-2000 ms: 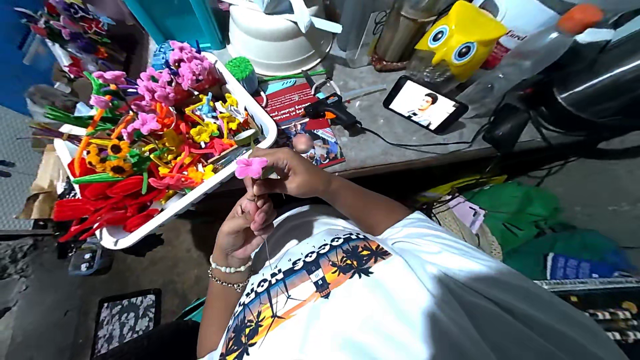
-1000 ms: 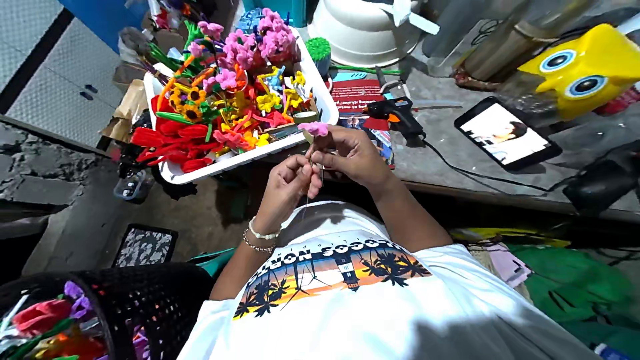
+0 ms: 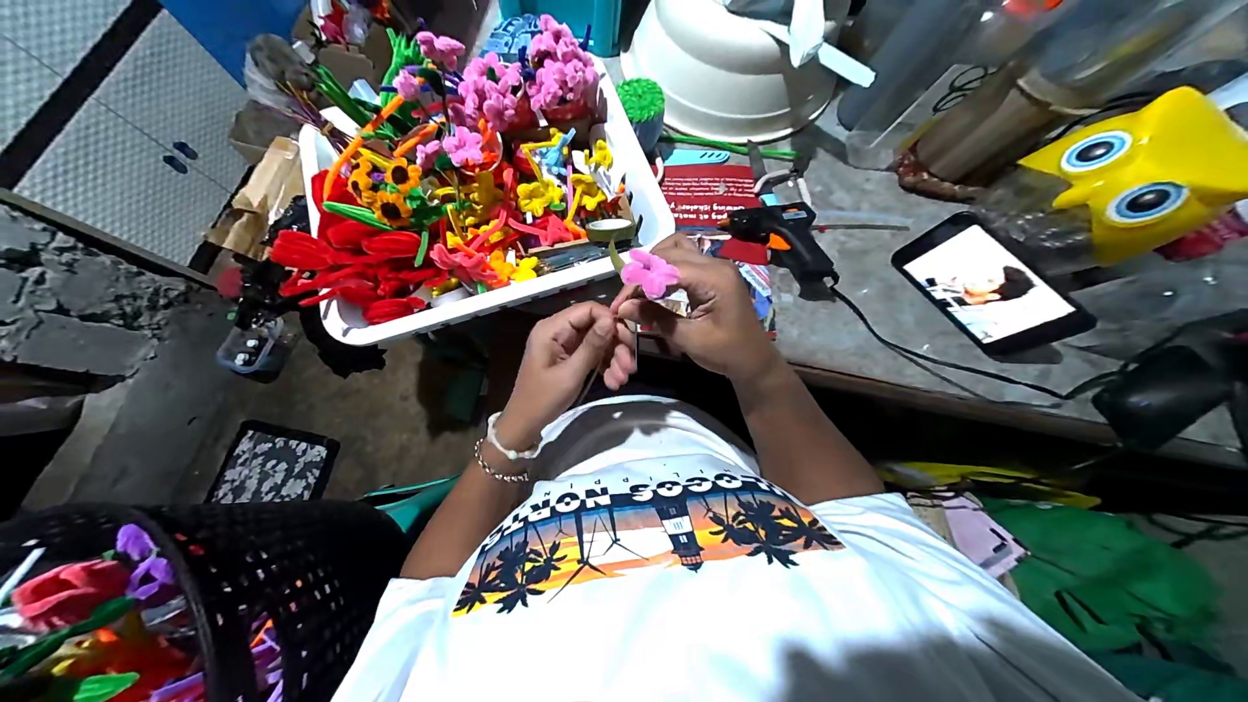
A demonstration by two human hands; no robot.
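Note:
A pink fuzzy craft flower [image 3: 650, 274] on a thin stem is held between both hands, in front of the white basket's near edge. My right hand [image 3: 707, 307] pinches it just below the bloom, where a narrow green strip stands up beside the petals. My left hand [image 3: 575, 356] grips the thin stem lower down, its fingertips close to the right ones. The white plastic basket [image 3: 468, 310] holds red, yellow, orange and pink pipe-cleaner flowers, with a roll of tape [image 3: 610, 230] at its right corner.
A black hot glue gun [image 3: 786, 239] lies on the grey table, its cord running right. Beyond it are a phone [image 3: 993, 283] showing a picture and a yellow owl-faced object [image 3: 1141, 175]. A white basin [image 3: 736, 73] stands behind. A black basket [image 3: 292, 575] with craft flowers is at lower left.
The view has swung left, bringing the black basket in. Both hands stay together on the flower, and the pink bloom has turned a little between the fingers.

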